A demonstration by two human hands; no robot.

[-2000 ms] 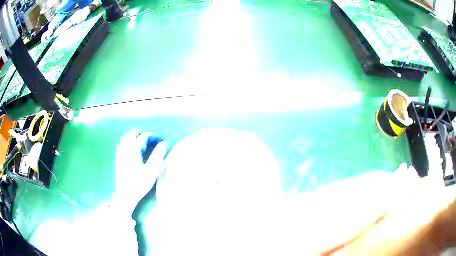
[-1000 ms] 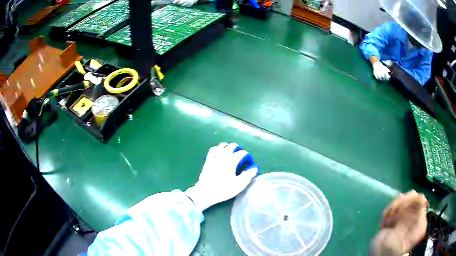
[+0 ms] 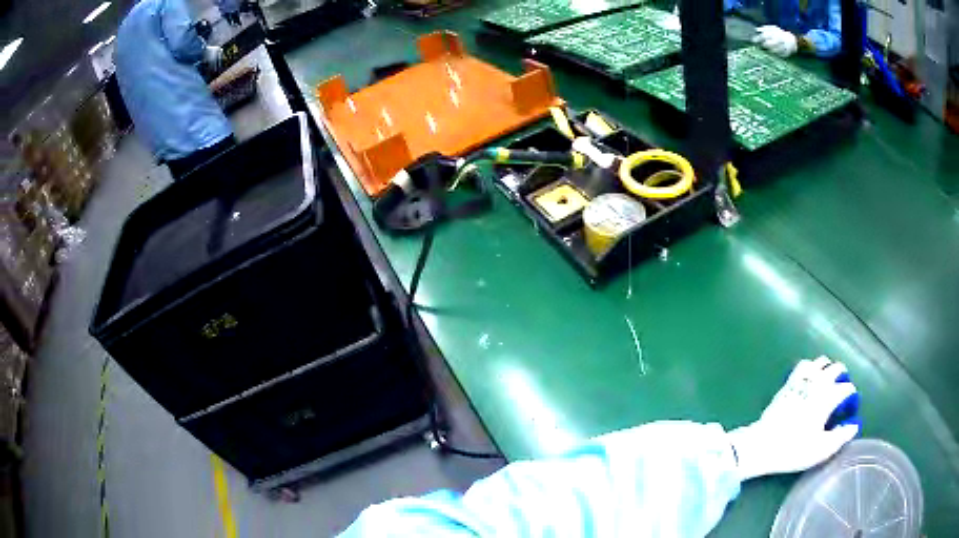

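My left hand [image 3: 801,416], in a white glove with blue fingertips, rests on the green mat [image 3: 505,315] at the lower right. Its fingertips are curled at the upper left rim of a round clear plastic disc [image 3: 854,499] with radial ribs. The picture's edge cuts off the disc's lower part. Whether the fingers grip the disc or anything under them cannot be told. My right hand is out of the picture.
A black tool tray [image 3: 589,257] holds a yellow ring [image 3: 657,174], a round tub [image 3: 613,221] and a yellow sponge [image 3: 560,202]. An orange fixture [image 3: 436,105], green boards [image 3: 752,95] and a black post [image 3: 705,84] stand behind. Black crates [image 3: 252,305] stand left; two people [image 3: 174,84] are beyond.
The view has swung left, bringing in the crates and orange fixture. My right hand has left the picture. My left hand stays beside the disc; both now appear further right.
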